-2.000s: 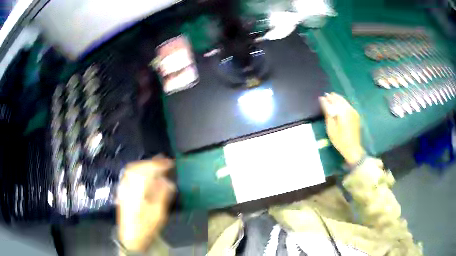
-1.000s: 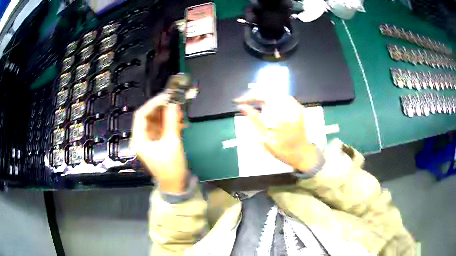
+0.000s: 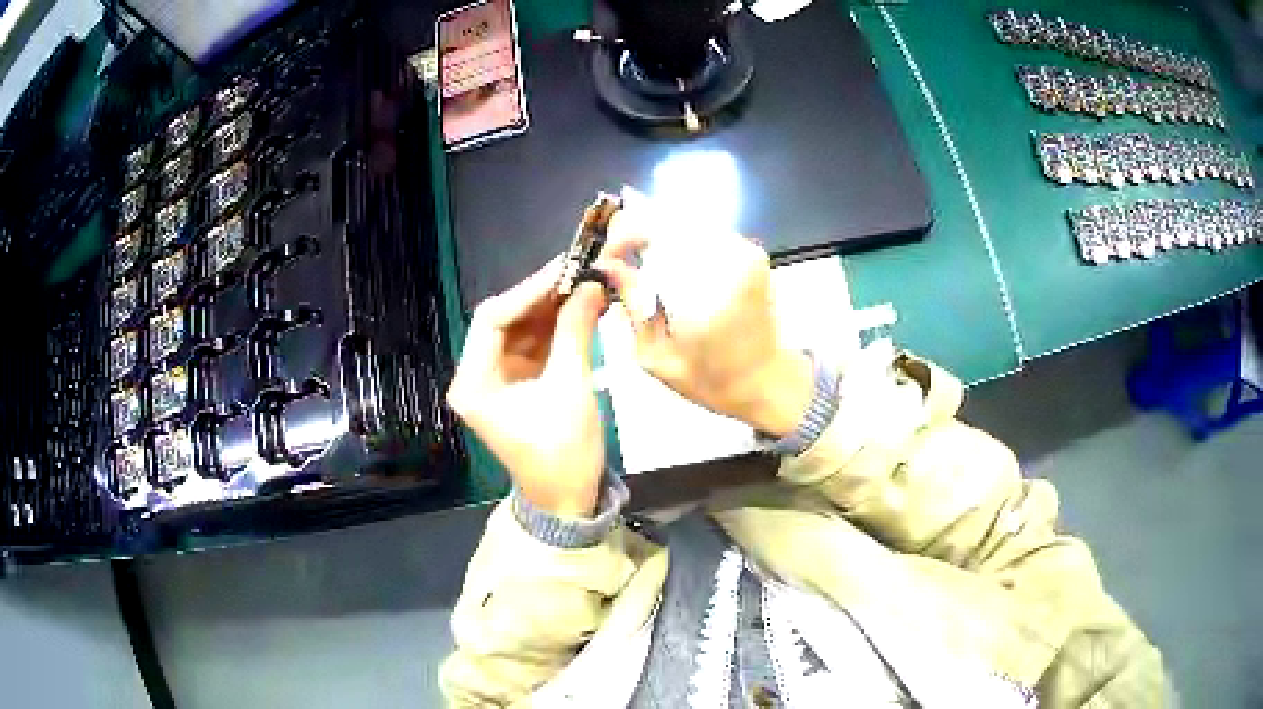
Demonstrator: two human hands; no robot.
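A small dark and metallic electronic module (image 3: 592, 244) with orange-gold bits is tilted up above the front of the black base plate (image 3: 831, 173). My left hand (image 3: 538, 374) pinches its lower end between thumb and fingertips. My right hand (image 3: 713, 319) is beside it, with its fingertips at the module's right side; bright light washes out part of this hand, so whether it holds a thin tool cannot be told. The video microscope (image 3: 675, 69) stands behind, its light spot (image 3: 697, 187) falling by the right hand. The white paper sheet (image 3: 679, 432) lies partly under my hands.
Stacked black blister trays (image 3: 333, 360) stand at left, with modules in some pockets and others empty. A smartphone (image 3: 482, 76) lies left of the microscope. Several rows of modules (image 3: 1143, 159) lie on the green mat (image 3: 970, 298) at right. A blue stool (image 3: 1177, 367) is beyond the bench edge.
My left hand has risen from near the trays and brought the module rightward over the base plate. My right hand has come in from the plate's right side and now meets the module. The view has shifted.
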